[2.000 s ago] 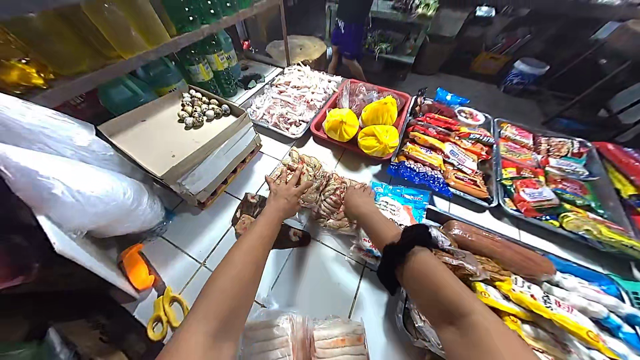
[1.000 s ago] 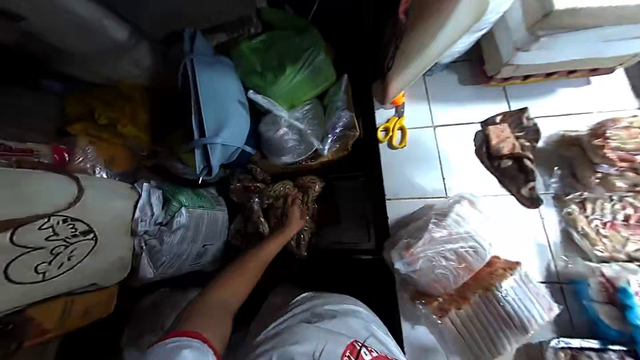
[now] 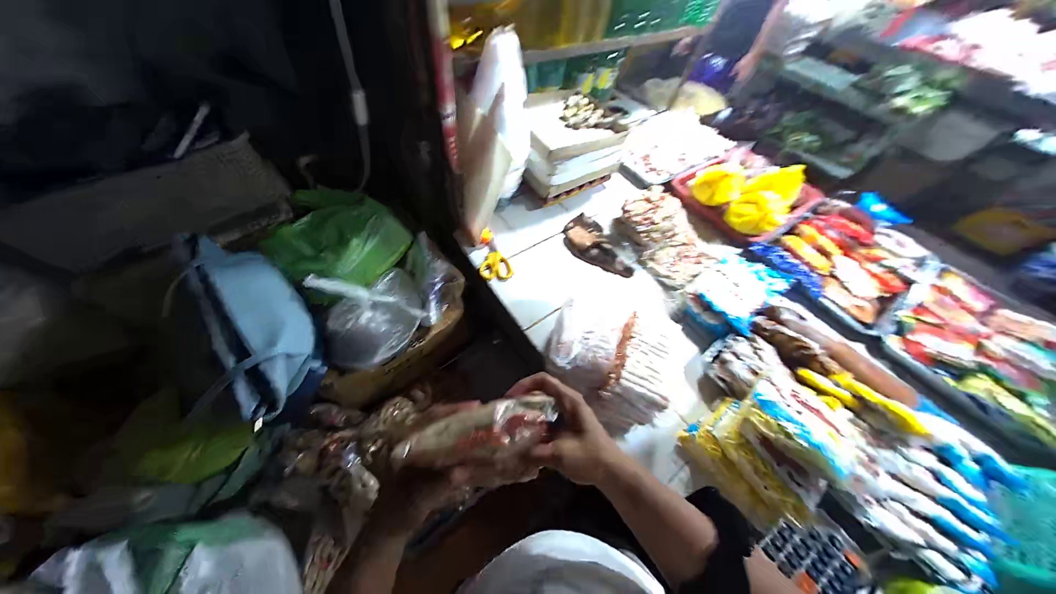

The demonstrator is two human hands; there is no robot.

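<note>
My right hand (image 3: 573, 433) grips the right end of a plastic-wrapped food pack (image 3: 474, 433) with pale and reddish contents. Under its left end is my left hand (image 3: 421, 495), blurred and partly hidden by the pack. More clear-bagged packs (image 3: 355, 445) lie in the dark space just beyond and left of my hands. On the tiled counter, plastic bags of pale, stacked food (image 3: 623, 363) sit right of my right hand. Further back on the tiles, packs of small reddish-white pieces (image 3: 660, 227) lie beside a dark brown cloth or pouch (image 3: 596, 245).
The counter's dark edge (image 3: 503, 322) runs between the bags and the tiles. Scissors with yellow handles (image 3: 495, 266) lie near it. Left are a light blue bag (image 3: 276, 322) and a green plastic bag (image 3: 346, 239). A red tray (image 3: 683, 194), packaged foods and a calculator (image 3: 813, 557) are at right.
Both hands are now at the wrapped pack above the dark space; one second ago one hand reached down among the bagged packs there. The view has swung back toward the counter.
</note>
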